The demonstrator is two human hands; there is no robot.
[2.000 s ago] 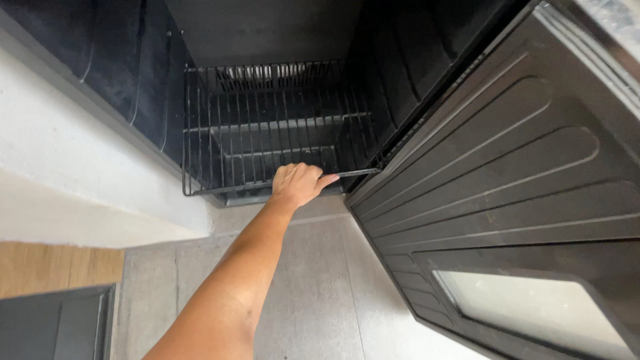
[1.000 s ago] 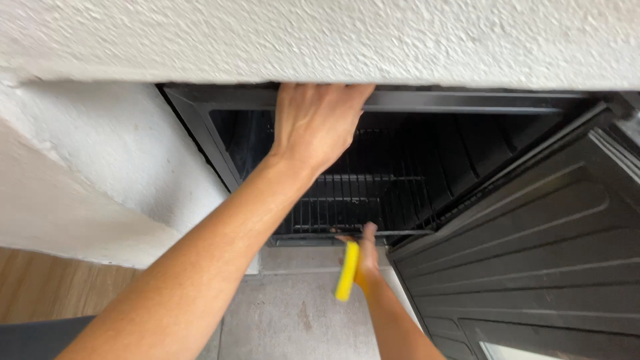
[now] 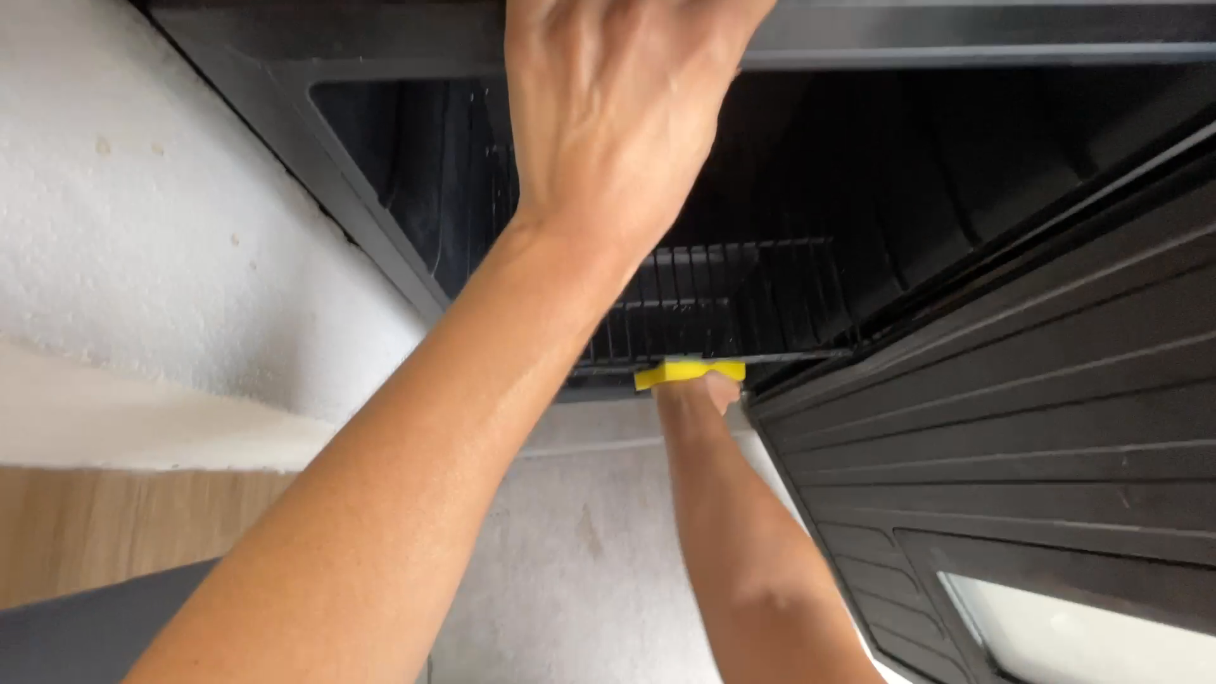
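Observation:
My left hand rests at the top front edge of a dark cabinet-like appliance, perhaps a small fridge; its fingertips are out of frame. Low at the opening, my right hand holds a yellow cloth or sponge against the front edge of a black wire shelf. The fingers of that hand are mostly hidden behind the yellow piece. The shelf sits inside the dark interior, partly covered by my left forearm.
The appliance's dark ribbed door stands open on the right, with a pale panel low on it. A white textured wall borders the left side. Grey floor tile lies below, wood-look flooring at the lower left.
Two seconds ago one hand gripped the shelf's front edge, with no yellow piece in view. Since one second ago, the yellow piece has turned from upright to lying along that edge. The view has moved closer.

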